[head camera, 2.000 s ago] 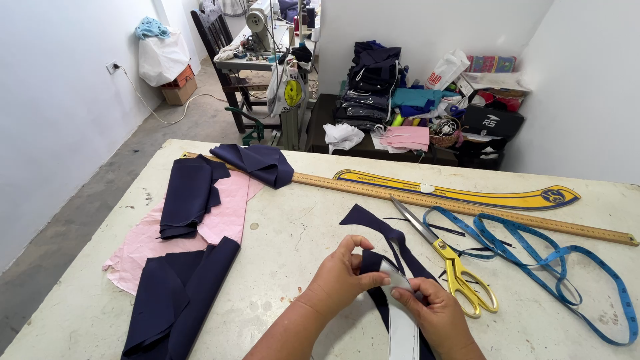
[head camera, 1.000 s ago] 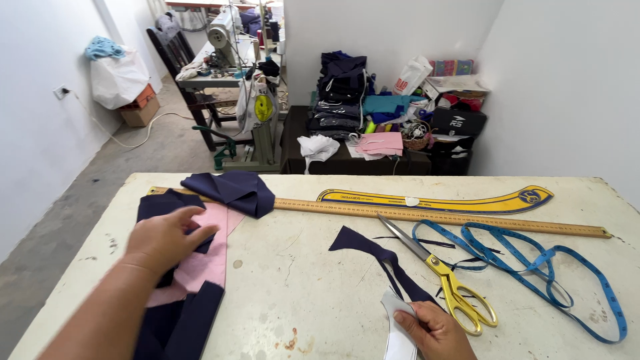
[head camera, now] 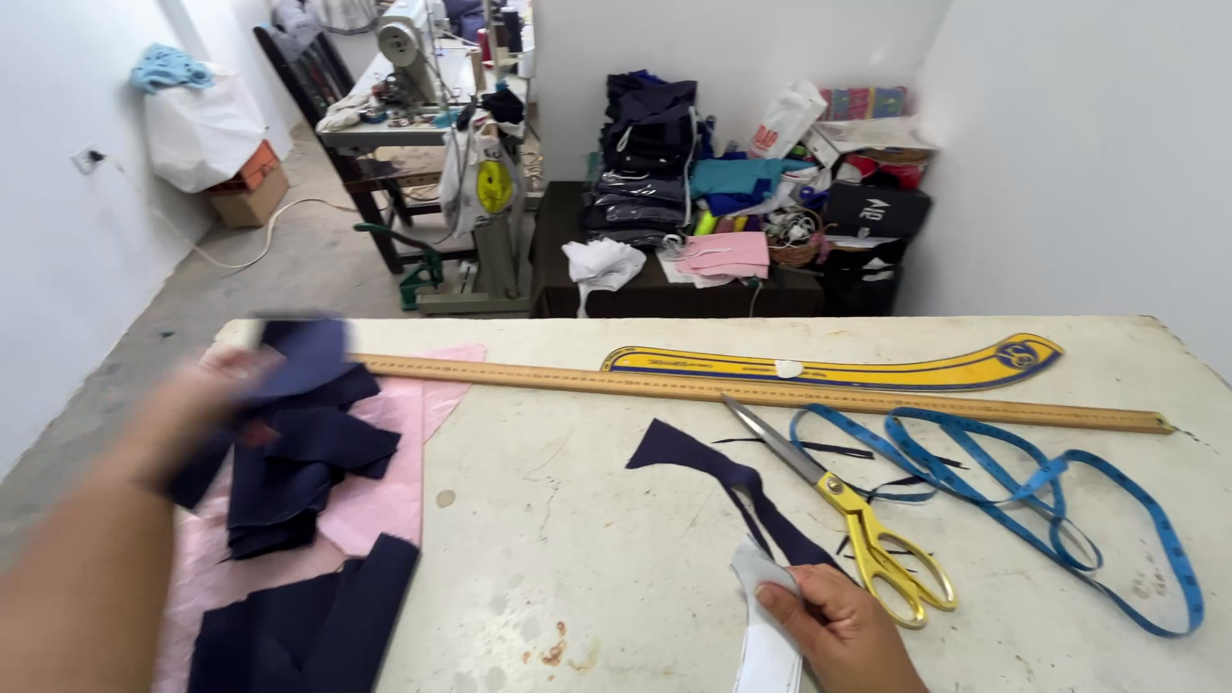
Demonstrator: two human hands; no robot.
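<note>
My left hand (head camera: 226,385), blurred, is at the navy fabric pieces (head camera: 313,433) on the left, with a raised navy piece (head camera: 308,356) at its fingers; its grip is unclear. Pink fabric (head camera: 390,500) lies beneath them, and more folded navy fabric (head camera: 308,616) lies nearer me. My right hand (head camera: 818,611) pinches a white curved pattern piece (head camera: 765,626) between thumb and fingers. A navy fabric strip (head camera: 712,462) runs from beside that hand toward the middle of the table. Right of it lie gold-handled scissors (head camera: 833,486), blades pointing up and left.
A long wooden ruler (head camera: 577,378) crosses the table behind the scissors, beside a yellow curved ruler (head camera: 866,372). A blue tape measure (head camera: 1001,500) lies looped at the right among dark scraps. Beyond the table stand a sewing machine (head camera: 409,48) and a dark stand (head camera: 558,250) piled with fabrics.
My left hand has left the white piece and moved to the navy fabric at the left, where a piece is now lifted. My right hand still holds the white piece.
</note>
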